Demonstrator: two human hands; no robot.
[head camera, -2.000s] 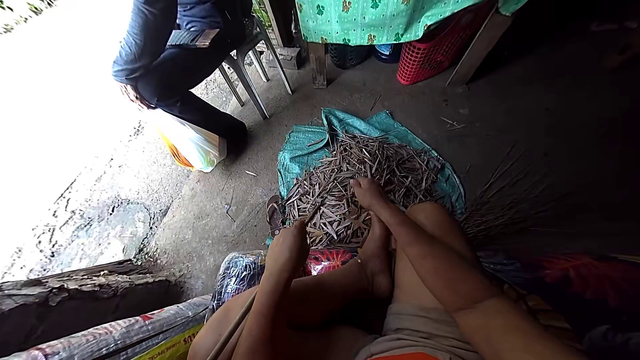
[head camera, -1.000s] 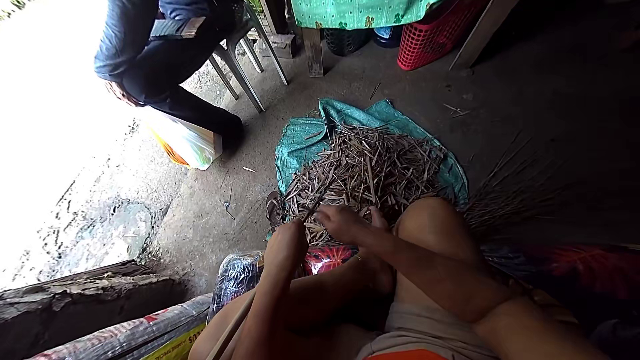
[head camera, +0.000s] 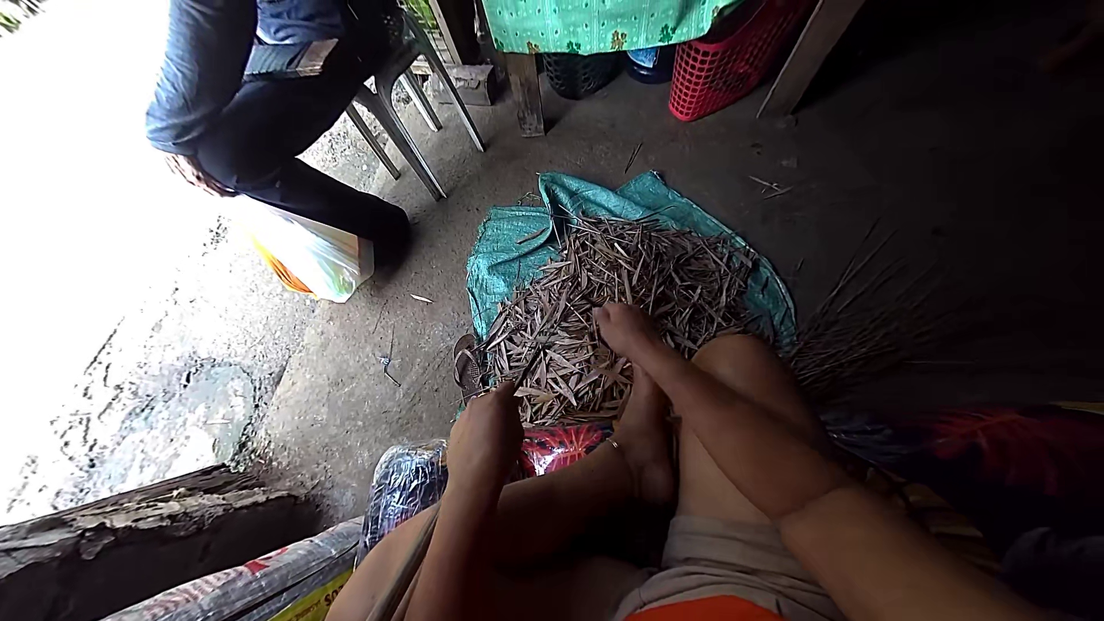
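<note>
My left hand is closed around a bundle of thin stalks, whose lower ends run back along my forearm and whose dark tips point up over the pile. To its right, my right hand is above the heap of dry, narrow leaf or stalk pieces; its fingers are curled, and whether they hold anything cannot be told. The heap lies on a spread teal woven sack on the floor, just beyond my bare foot.
A seated person is at the upper left beside a plastic bag. A red plastic basket stands under the cloth-covered table. Thin twigs lie right of the sack. A slipper sits at its left edge.
My right hand first came back close to my left hand, then moved out again to the right over the heap. My left hand has stayed closed on the stalks.
</note>
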